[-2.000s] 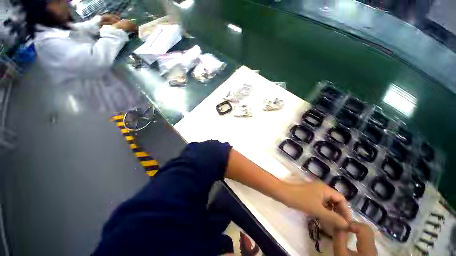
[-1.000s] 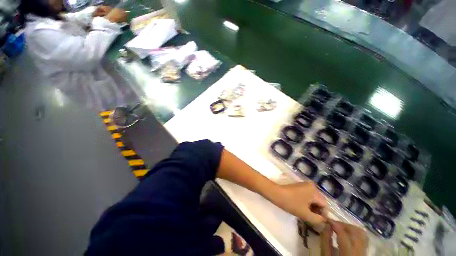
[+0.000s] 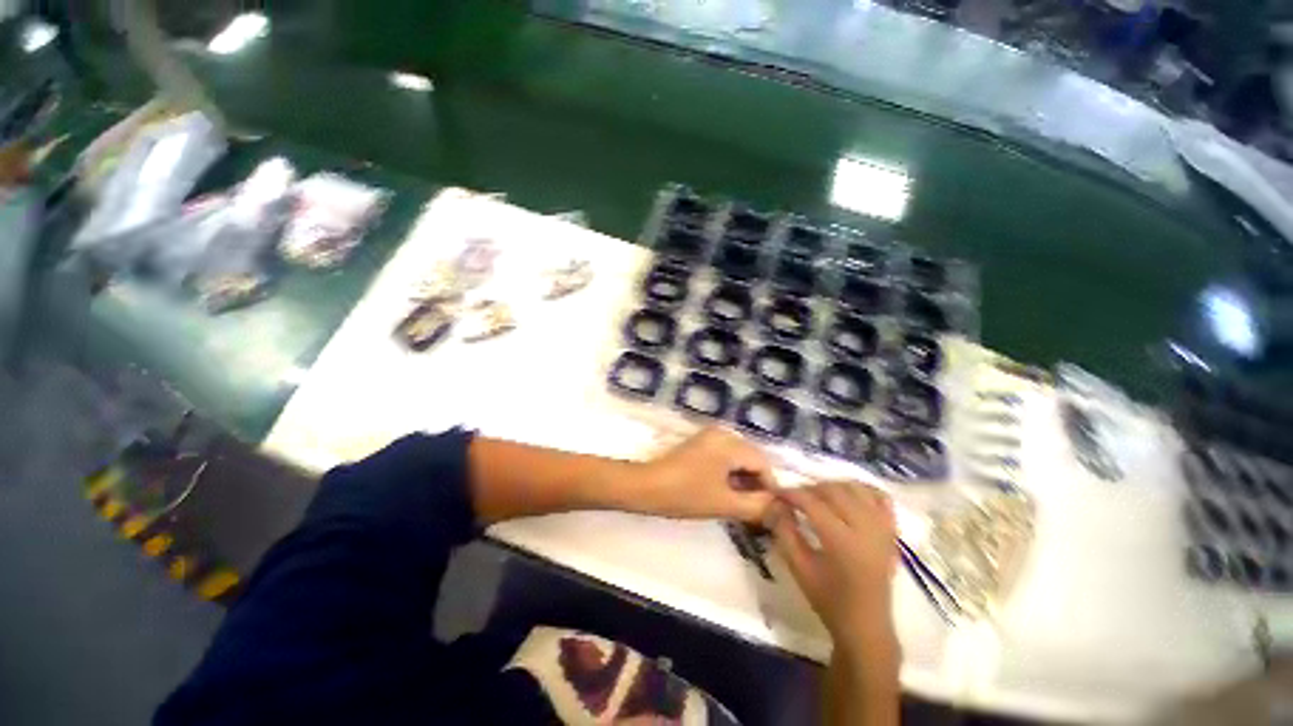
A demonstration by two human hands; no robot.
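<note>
My left hand [image 3: 713, 475] and my right hand [image 3: 840, 539] meet at the fingertips over the near part of the white sheet [image 3: 546, 383]. A tiny pale piece seems to be between the fingers, too blurred to identify. A small pile of dark components [image 3: 752, 548] lies under the hands. Dark tweezers [image 3: 929, 579] lie just right of my right hand, beside a loose heap of pale small parts [image 3: 986, 546]. Beyond the hands is a clear blister tray with black housings [image 3: 776, 365] in its pockets.
A loose black housing [image 3: 424, 326] and small parts bags [image 3: 489, 321] lie on the sheet's left. Larger bags [image 3: 333, 220] are on the green bench. Strip parts [image 3: 997, 433] form a column right of the tray. Another bag [image 3: 1099, 426] and a second tray [image 3: 1241, 504] are further right.
The view has swung right, bringing the tweezers, pale heap and second tray into sight. The neighbouring worker at left is mostly out of view. My hands stay together at the fingertips.
</note>
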